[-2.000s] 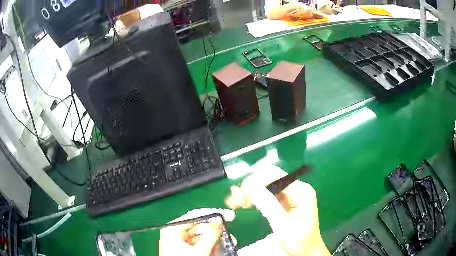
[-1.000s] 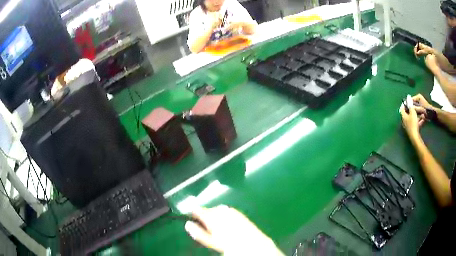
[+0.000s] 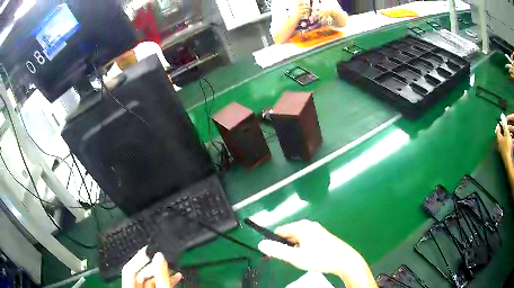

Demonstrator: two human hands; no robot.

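My left hand (image 3: 147,271), at the bottom edge left of centre and partly cut off, holds a black phone middle frame (image 3: 168,233). The frame is raised over the keyboard and blurred; its solid end is by my fingers and its thin edges run right towards my right hand. My right hand (image 3: 321,247), at bottom centre, holds a slim dark pen-like tool (image 3: 269,232), its end pointing up-left. I cannot tell whether the tool touches the frame.
Keyboard (image 3: 208,203) and computer tower (image 3: 135,140) stand left, two reddish-brown speakers (image 3: 297,125) centre. A black parts tray (image 3: 406,73) lies at the back right, a pile of frames (image 3: 468,236) at the lower right. People's hands show opposite and at the right edge.
The view has swung right and back. My left hand, out of view one second ago, is in view with the frame. My right hand and tool now show further right.
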